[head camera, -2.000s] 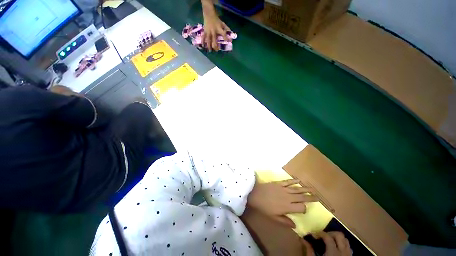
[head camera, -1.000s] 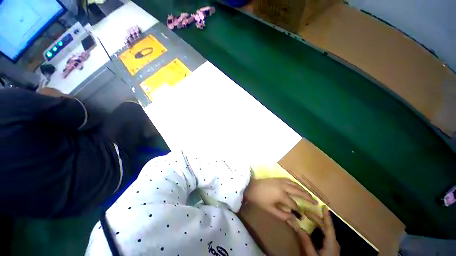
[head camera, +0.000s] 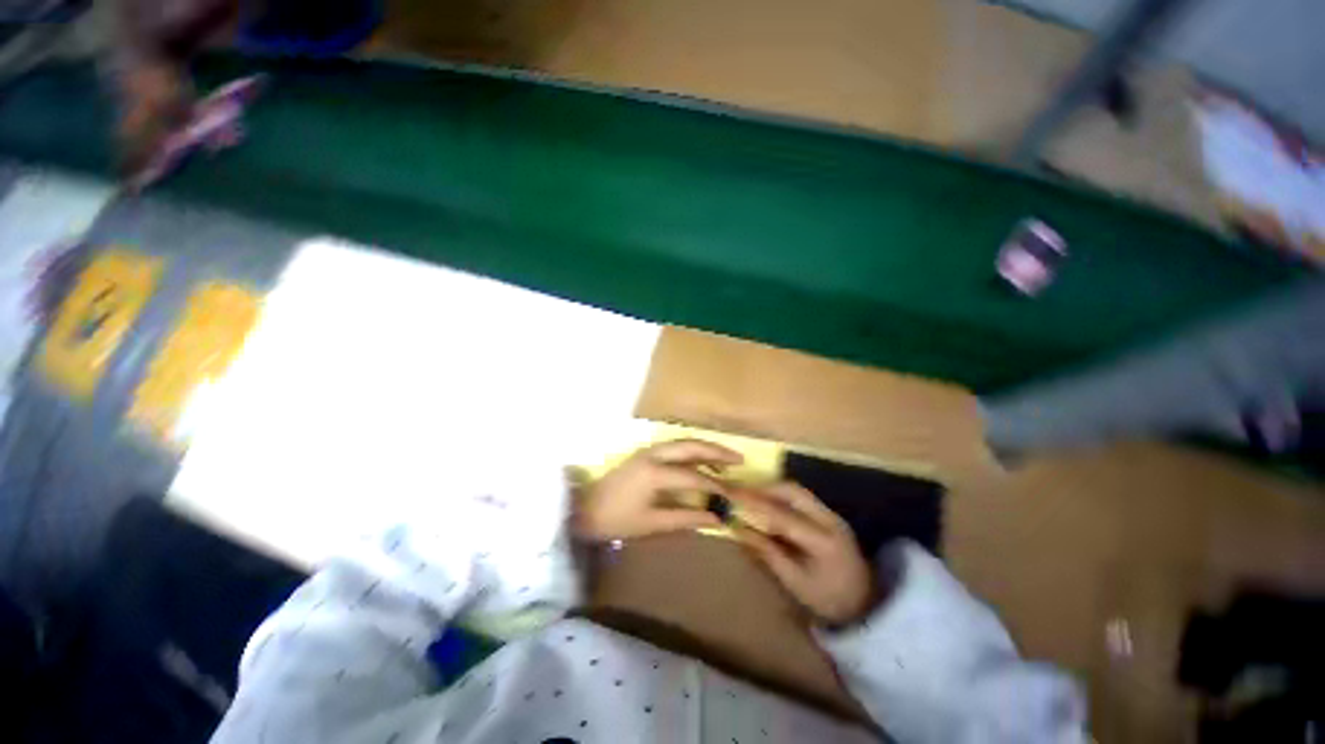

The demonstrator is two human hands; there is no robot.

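My left hand point(head camera: 654, 491) and my right hand point(head camera: 802, 541) meet over the yellow release paper point(head camera: 759, 457). A small black pad point(head camera: 718, 506) shows between their fingertips, at the tip of my right fingers. My left fingertips are beside it; whether they touch it is blurred. The black pad sheet point(head camera: 872, 502) lies on the yellow strip, just right of my hands. A pink housing point(head camera: 1033, 256) lies on the green conveyor belt point(head camera: 625, 204) at upper right.
The white board point(head camera: 436, 378) lies at left, with orange cards point(head camera: 99, 323) beyond it. Cardboard point(head camera: 814, 390) borders the belt. A grey metal post point(head camera: 1090, 87) slants at upper right. Another person's hand point(head camera: 146, 109) is near pink housings point(head camera: 211, 128) at far upper left.
The view has swung right, bringing the post and more belt into sight. My hands have drawn together at the small black pad. A pink housing now shows farther in on the belt.
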